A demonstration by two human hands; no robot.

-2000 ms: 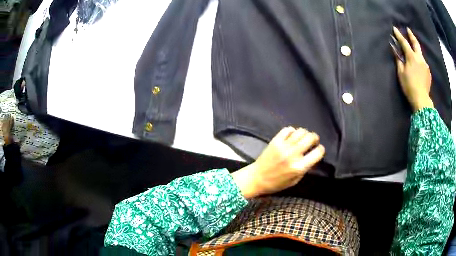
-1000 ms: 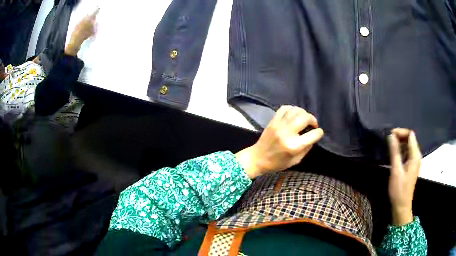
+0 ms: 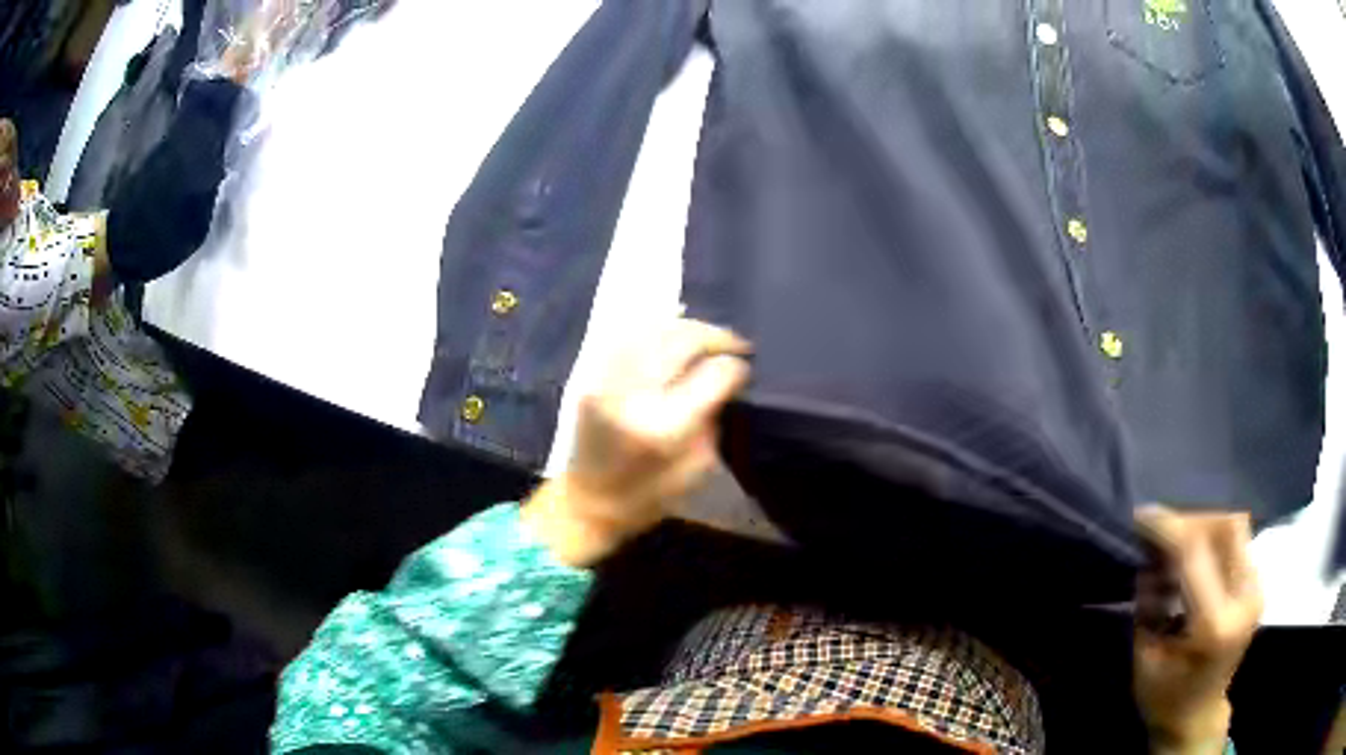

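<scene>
A dark grey denim shirt (image 3: 915,251) lies front up on the white table, with gold buttons down its placket (image 3: 1076,230). My left hand (image 3: 650,435) is shut on the shirt's hem at its left corner and lifts it. My right hand (image 3: 1199,612) grips the hem near the bottom of the placket; it is blurred. The hem sags between my hands and its dark underside shows. The left-lying sleeve ends in a cuff (image 3: 487,369) with two gold buttons. A chest pocket (image 3: 1174,37) with yellow-green embroidery shows at the top.
The white table (image 3: 318,244) has its front edge below the shirt. Another person's dark sleeve (image 3: 170,185) and patterned garment are at the left, the hand at a shiny clear plastic bag (image 3: 273,37). My checked apron (image 3: 871,671) is below the table edge.
My left hand has moved left and lifted the hem corner. My right hand came down from the shirt front to the hem. The other person's arm now reaches the plastic bag.
</scene>
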